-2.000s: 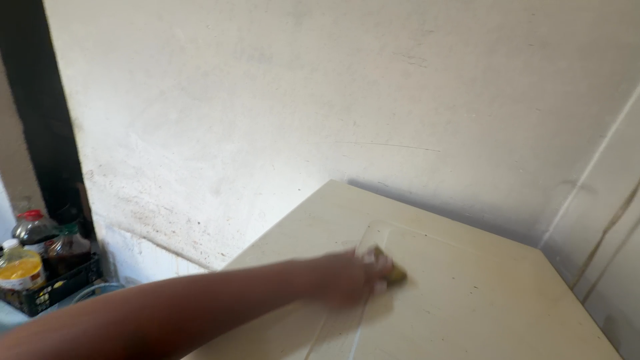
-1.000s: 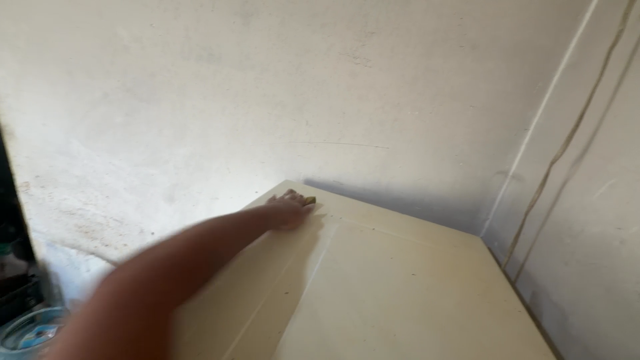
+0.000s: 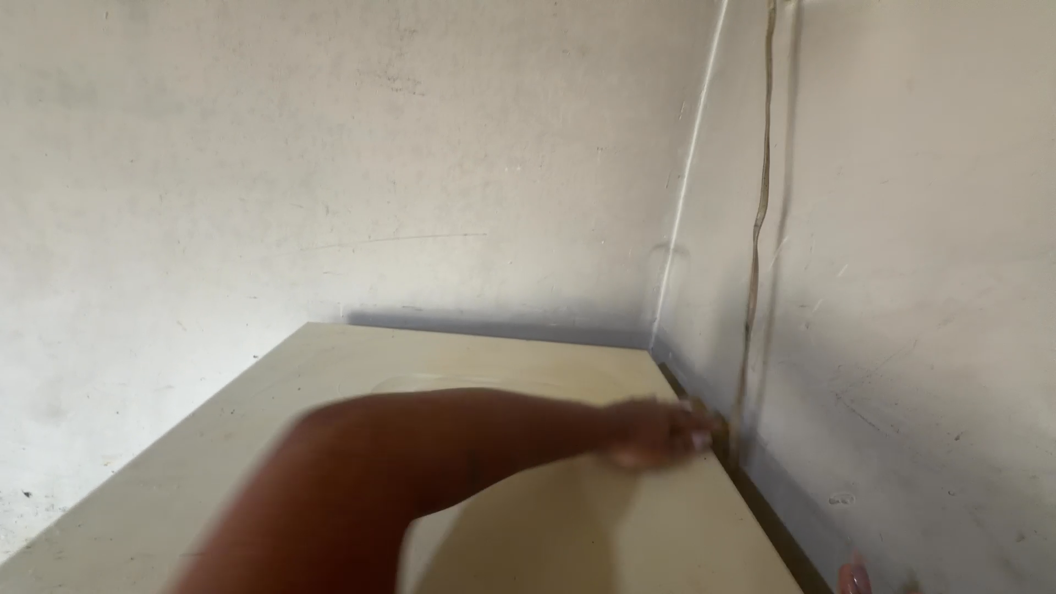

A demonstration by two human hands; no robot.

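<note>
My left arm crosses the flat cream top (image 3: pixel 511 528) of what looks like an appliance or cabinet. My left hand (image 3: pixel 660 433), blurred, is at the right edge of that top, near the wall corner. A small yellowish-brown piece, perhaps a sponge (image 3: pixel 719 427), is held at its fingertips and partly hidden by them. Of my right hand (image 3: pixel 855 576), only fingertips show at the bottom right, beyond the right edge of the top; whether they hold anything cannot be seen.
Scuffed pale walls (image 3: pixel 495 165) meet in a corner behind the top. A brown cable or cord (image 3: pixel 761 198) hangs down the right wall, close to my left hand. A narrow dark gap (image 3: pixel 767 516) runs between the top's right edge and the wall.
My left hand has moved from the far left corner of the top to its right edge, still holding the small piece. Right-hand fingertips have come into view. The view has swung right.
</note>
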